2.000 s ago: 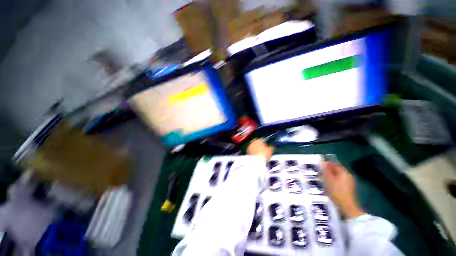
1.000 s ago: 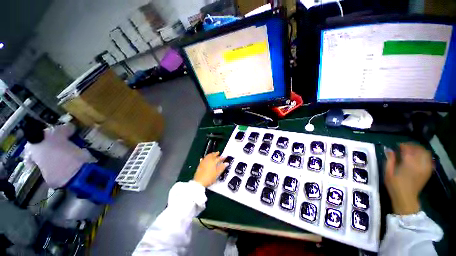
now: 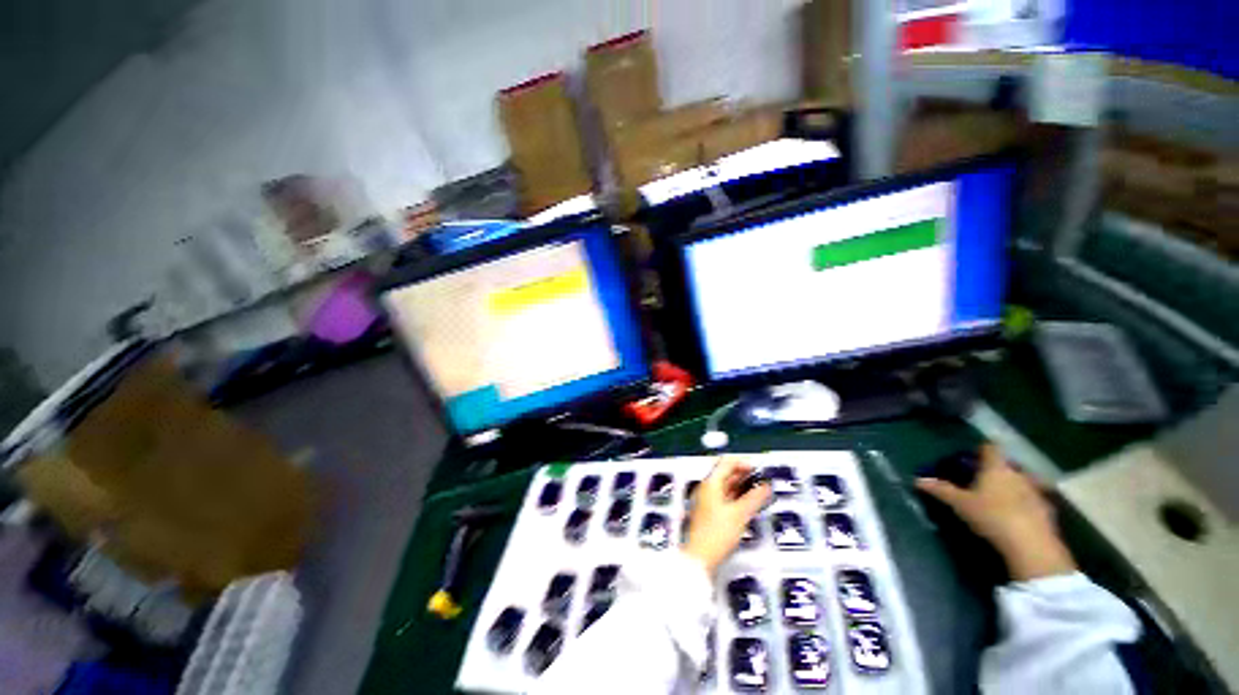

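Observation:
A white foam tray (image 3: 541,523) lies on the green bench with rows of glossy black smartwatch bodies (image 3: 747,599). My left hand (image 3: 724,512) is over the tray's upper middle, fingertips at a watch body in the back row; I cannot tell if it is gripped. My right hand (image 3: 999,506) is right of the tray, thumb and fingers apart, beside a dark object (image 3: 955,466), likely the scanner. Whether it touches that object is unclear. The view is slightly blurred.
Behind the tray stand the left monitor (image 3: 510,326) and right monitor (image 3: 842,278). A red holder (image 3: 660,394), white puck (image 3: 715,440) and white mouse (image 3: 795,403) sit below them. A yellow-tipped tool (image 3: 454,570) lies left; a clear plastic box (image 3: 1098,372) and pale board (image 3: 1155,468) are right.
My left hand has moved from the tray's left edge to its upper middle. My right hand remains right of the tray. The view has shifted and tilted, and the person at left has left view.

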